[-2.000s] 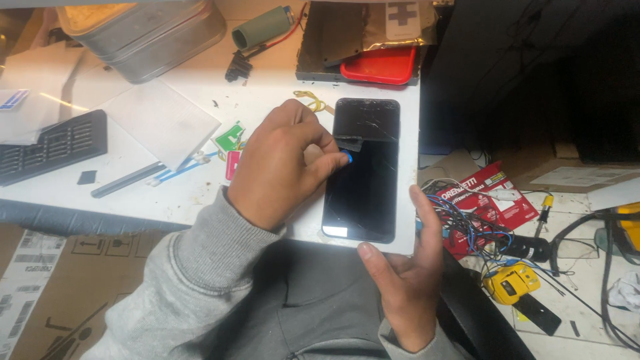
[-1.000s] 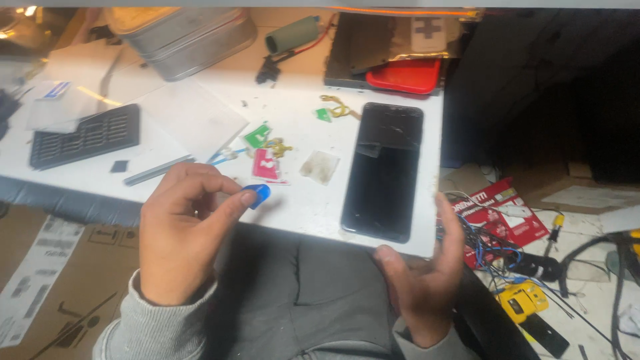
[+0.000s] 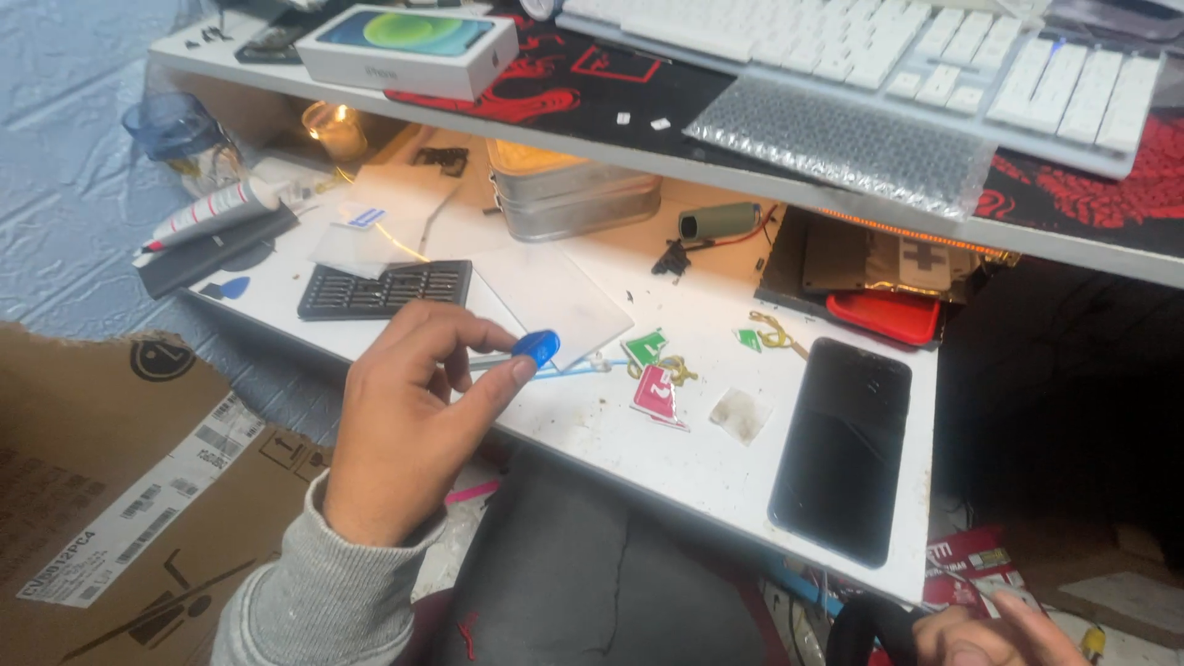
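Note:
Between the thumb and forefinger of my left hand [image 3: 421,407] is a small blue plastic opening pick [image 3: 537,348], held above the near edge of the white drawer. My right hand [image 3: 994,638] shows only in part at the bottom right, below the drawer's corner; whether it holds anything is hidden. A smartphone [image 3: 842,450] with a cracked, dark screen lies face up at the drawer's right end, touched by neither hand. Left of it lie a stained whitish square [image 3: 741,415], a pink numbered tab [image 3: 657,393] and a green tab [image 3: 644,347].
A black screwdriver-bit case [image 3: 384,289] and a white sheet [image 3: 555,296] lie left of centre. Behind stand a metal tin [image 3: 573,194] and a red tray [image 3: 883,317]. Overhead, the desk shelf [image 3: 647,153] bears a white keyboard [image 3: 832,46], bubble wrap [image 3: 837,139] and an iPhone box [image 3: 407,51].
My left hand has moved off the phone's screen with the blue pick. My right hand has left the drawer edge beside the phone. The view has swung up and left, showing the shelf.

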